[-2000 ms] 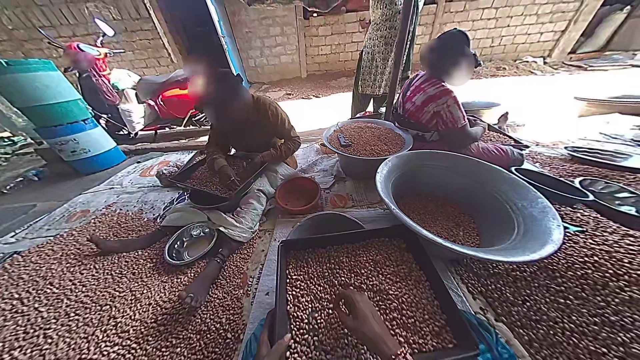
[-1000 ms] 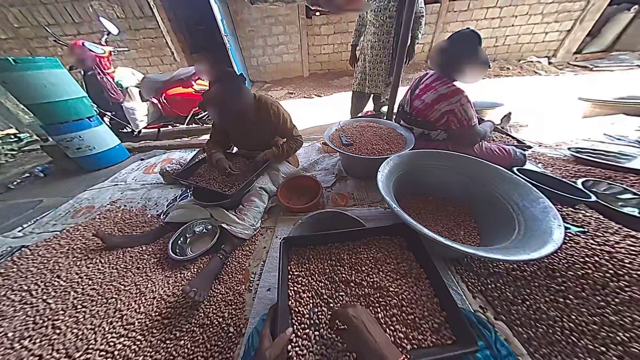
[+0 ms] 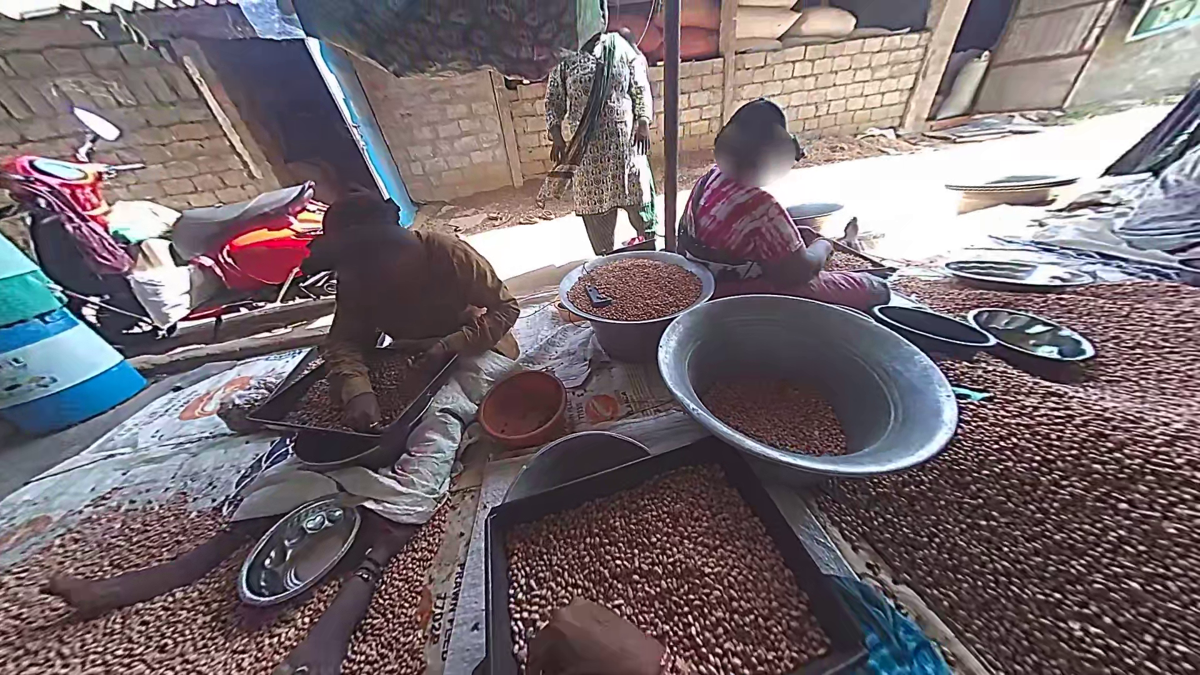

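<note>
A black rectangular tray [image 3: 497, 572] full of reddish-brown nuts or seeds [image 3: 656, 534] lies before me. Low in that tray rests my right hand [image 3: 592, 639], its back toward the camera; its fingers are hidden, so whether it grips anything does not show. My left hand is out of the picture. Just beyond the tray's back right corner stands a wide metal basin [image 3: 900, 394], with more of the same nuts or seeds at its bottom. A round dark pan [image 3: 581, 461] sits partly behind the tray's back left edge.
At the left a seated person [image 3: 412, 291] works over another tray, legs stretched toward a steel plate [image 3: 300, 551]. An orange-brown bowl [image 3: 523, 409] and a full metal tub [image 3: 637, 291] stand ahead. Another seated person [image 3: 750, 216] is beyond, and one stands behind [image 3: 600, 122]. Spread nuts or seeds cover both sides.
My left hand, at the tray's left edge in both earlier frames, has left the view. My right hand now shows lower in the tray. The view has tilted slightly.
</note>
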